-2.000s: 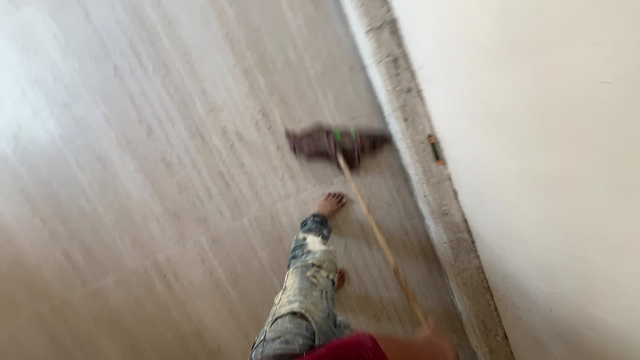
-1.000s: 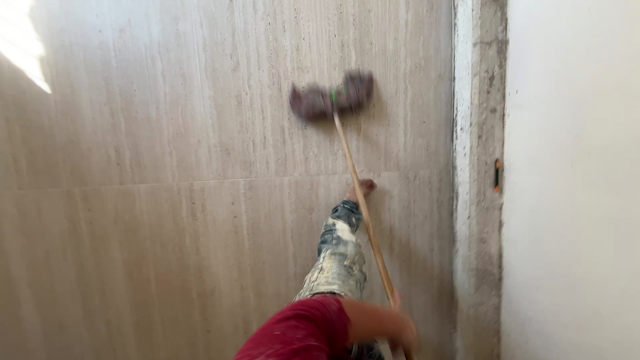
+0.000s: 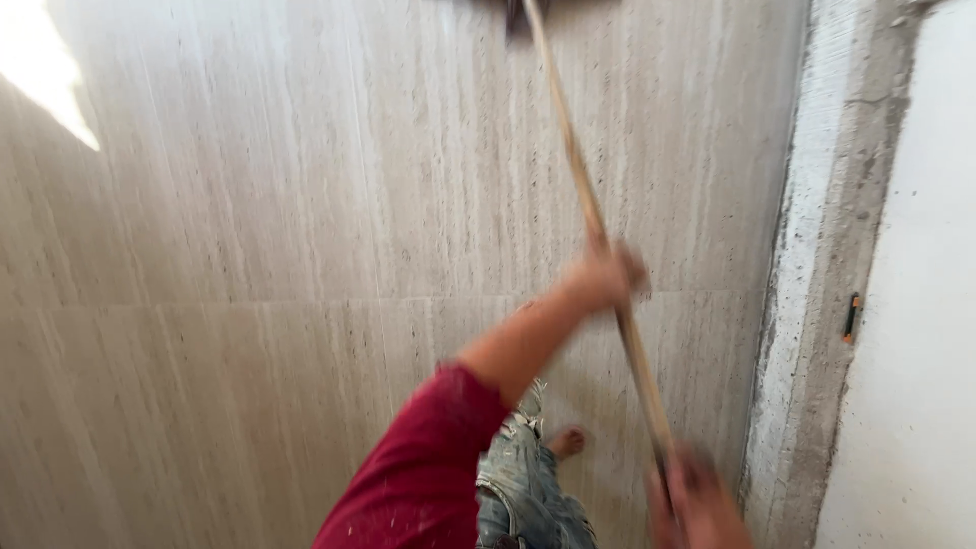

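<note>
My left hand [image 3: 610,276] grips the wooden pole [image 3: 572,145] of a mop near its middle, with my forearm reaching up from a dark red sleeve. Lower on the same pole, at the bottom right, my right hand [image 3: 695,496] is closed around it, blurred by motion. The pole slants up and to the left to a dark mop head [image 3: 522,17], which lies at the top edge and is mostly cut off. Beneath is a floor of beige, streaked stone-look tiles [image 3: 267,229].
A rough, whitish masonry ledge [image 3: 812,252] runs along the right side, beside a white surface [image 3: 930,320]. A small black and orange object [image 3: 852,316] lies on the ledge. My bare foot [image 3: 568,442] and worn jeans [image 3: 518,488] show below. Bright light falls at the upper left.
The mop head has moved away, up to the top edge of the view. Both hands now show on the pole, and the left arm reaches farther forward than before.
</note>
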